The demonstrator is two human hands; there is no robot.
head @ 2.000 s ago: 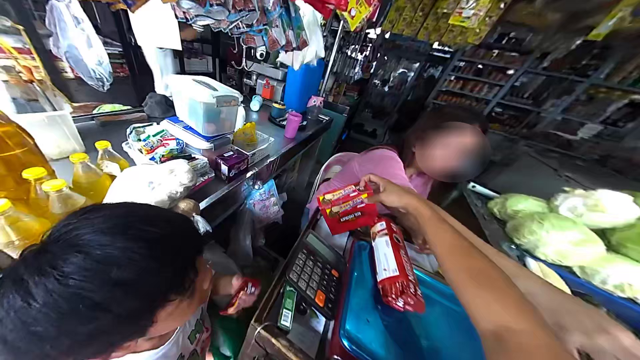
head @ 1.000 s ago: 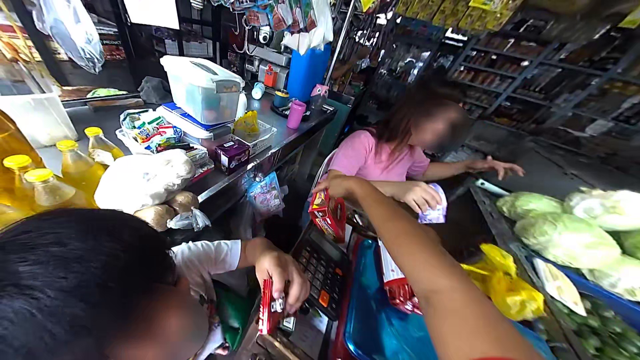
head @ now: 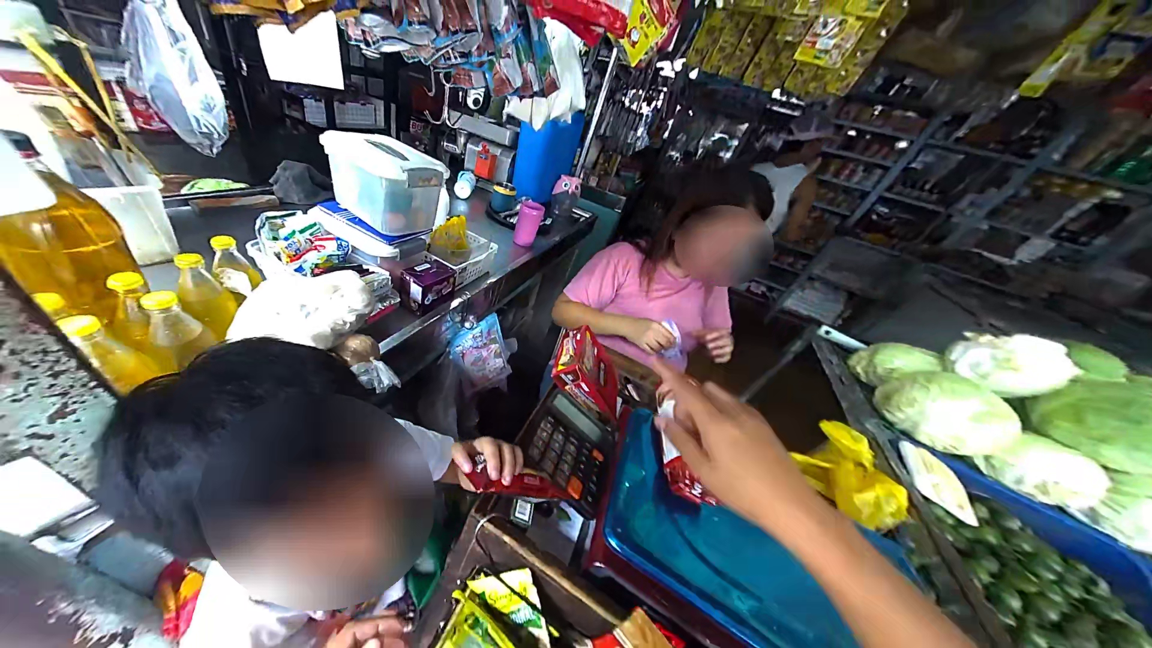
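Note:
My right hand reaches in from the lower right, its index finger extended and its fingers apart, with nothing seen in its grip. Below and behind it, a red and white packet lies at the edge of a blue translucent plastic lid. Left of the lid is a desktop calculator, with a red box or pack standing at its far end. A person at the lower left holds a red packet against the calculator's near side. My left hand is out of view.
A person in a pink shirt handles a small purplish item beyond the lid. Cabbages and small green produce fill the right side, near a yellow plastic bag. Bottles of yellow liquid and a plastic container stand left.
My right hand has left the red pack by the calculator and moved over the lid's edge. The person at the left has brought a red packet to the calculator. The person in pink has drawn both hands together.

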